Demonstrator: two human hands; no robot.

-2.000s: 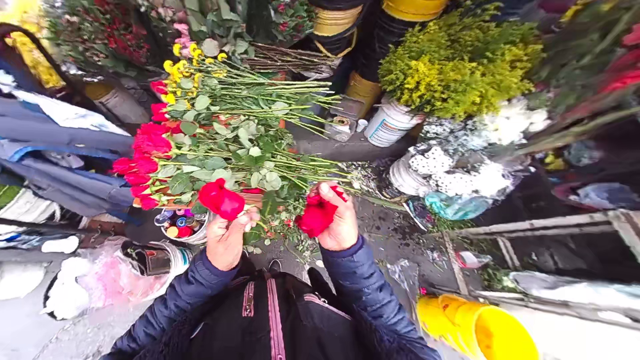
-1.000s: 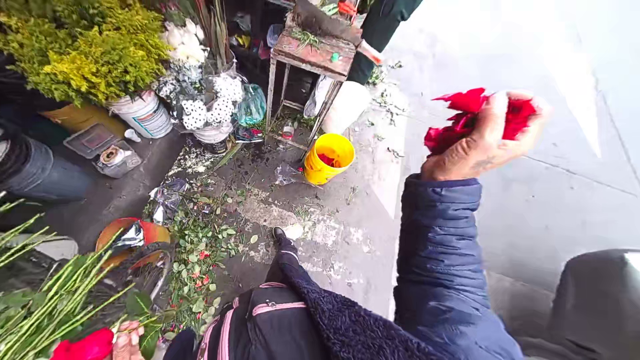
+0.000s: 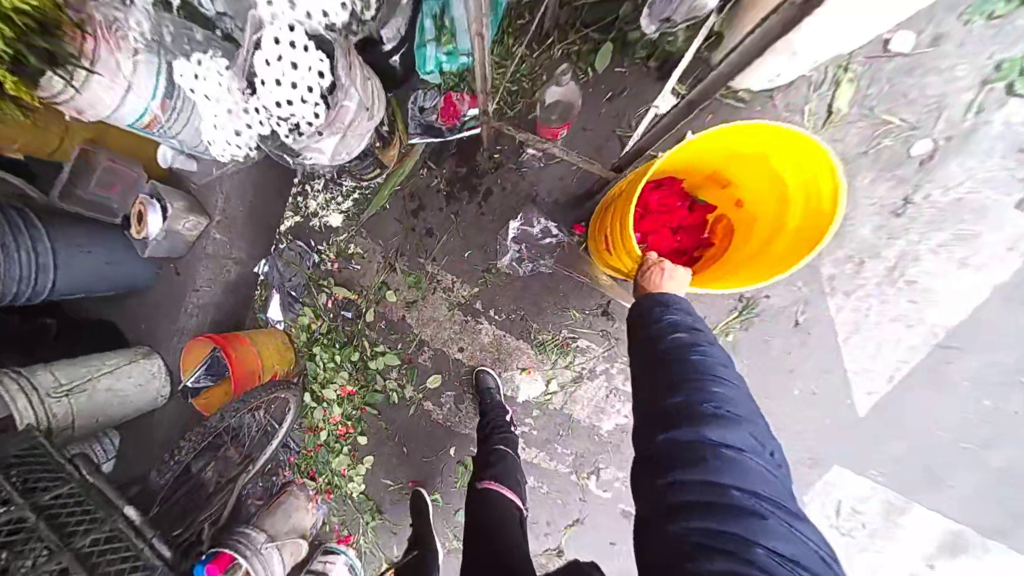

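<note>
My right hand (image 3: 662, 275) is at the near rim of a yellow plastic bucket (image 3: 764, 216), its fingers bent over or just inside the edge. Whether it grips the rim or still has petals in it cannot be told. Red rose petals or flower heads (image 3: 672, 220) lie inside the bucket, close beyond my fingers. My left hand is out of view.
A table leg (image 3: 712, 76) stands beside the bucket, near a plastic bottle (image 3: 558, 104). Cut leaves and red petals (image 3: 336, 400) litter the ground. At the left are a bicycle wheel (image 3: 232, 456), an orange bucket (image 3: 240, 364), a black crate (image 3: 64, 512) and wrapped white flowers (image 3: 292, 72).
My right hand, raised with red petals a second ago, is now down at the yellow bucket. My left hand, at a red rose before, has left the view. The view has swung right, toward the bucket.
</note>
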